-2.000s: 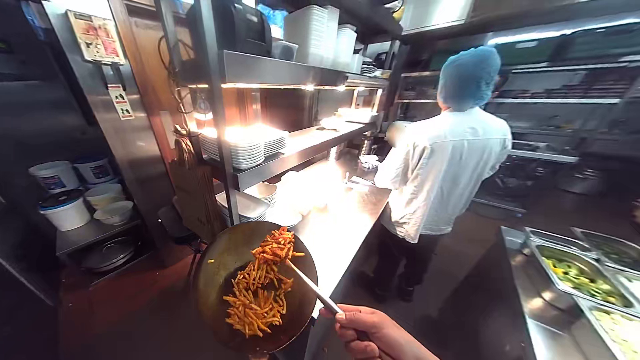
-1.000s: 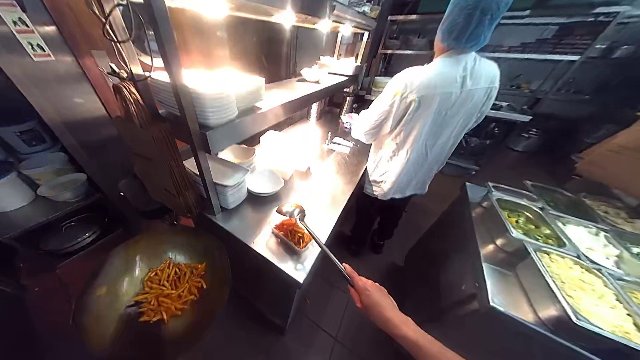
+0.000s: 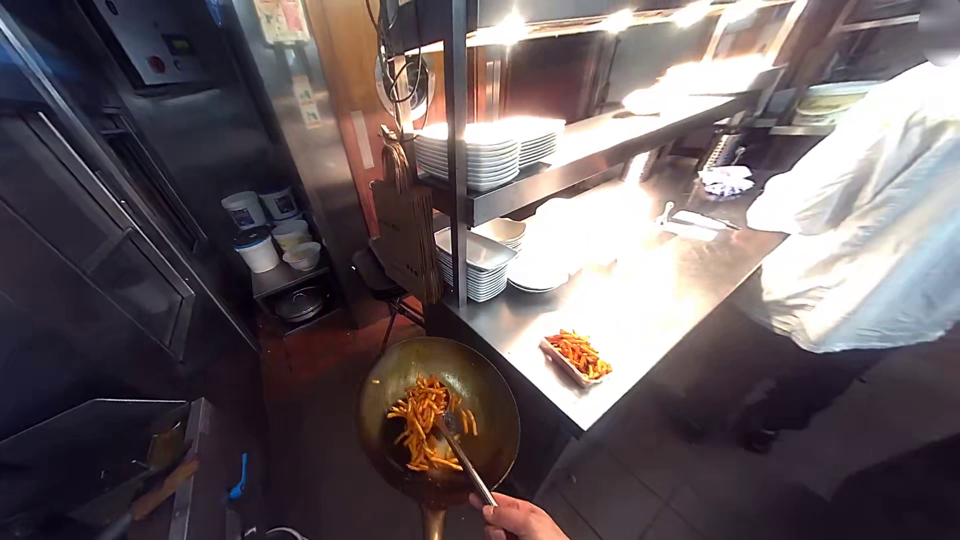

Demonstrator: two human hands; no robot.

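Note:
My right hand [image 3: 517, 519] grips the handle of a metal ladle [image 3: 466, 459] at the bottom centre, its bowl down among the seasoned fries [image 3: 424, 420] in a wok [image 3: 491, 390]. The wok's handle runs out of the bottom of the view, and my left hand is not in view. To the right of the wok, a small rectangular tray [image 3: 566, 364] heaped with fries stands near the corner of the steel counter [image 3: 637, 330].
A co-worker in a white jacket [image 3: 862, 225] stands at the counter's right side. Stacked plates [image 3: 487, 154] fill the lit shelf; more dishes [image 3: 480, 262] stand below. Paper bags [image 3: 405, 232] hang from the shelf post. White tubs [image 3: 256, 249] stand at the left.
The ladle was over the tray on the counter one second ago; now it is in the wok among the fries. The view has swung left.

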